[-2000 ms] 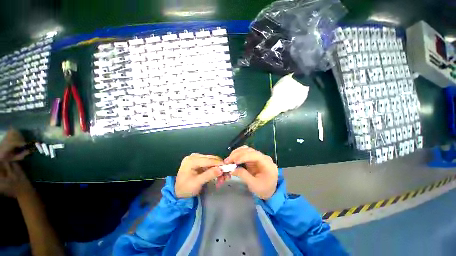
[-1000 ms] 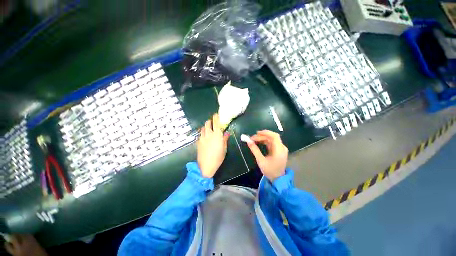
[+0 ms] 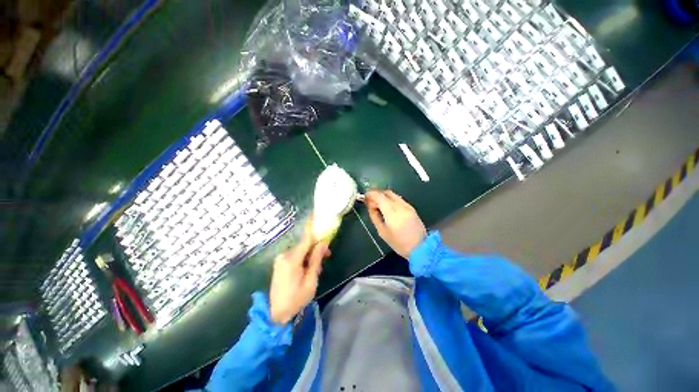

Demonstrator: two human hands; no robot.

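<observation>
My left hand (image 3: 297, 274) grips the yellow lower part of the squeeze bag (image 3: 334, 195). The bag's bulbous white end points up and away from me, and its dark tip is hidden. My right hand (image 3: 395, 220) is just right of the bag, with thumb and fingers pinched on a small white piece (image 3: 360, 197). The piece is beside or touching the bag's right side; it is mostly hidden by the fingertips.
A blister tray of white parts (image 3: 201, 222) lies left, another (image 3: 490, 76) upper right. A clear plastic bag (image 3: 326, 50) with dark contents is at top centre. Red-handled pliers (image 3: 129, 300) and small loose white pieces (image 3: 131, 355) lie lower left. A flat white strip (image 3: 414, 162) lies right of the squeeze bag.
The view has turned. Earlier both hands held a small white piece; then my left hand took hold of the squeeze bag. Now the bag is more upright and my right hand is close against it.
</observation>
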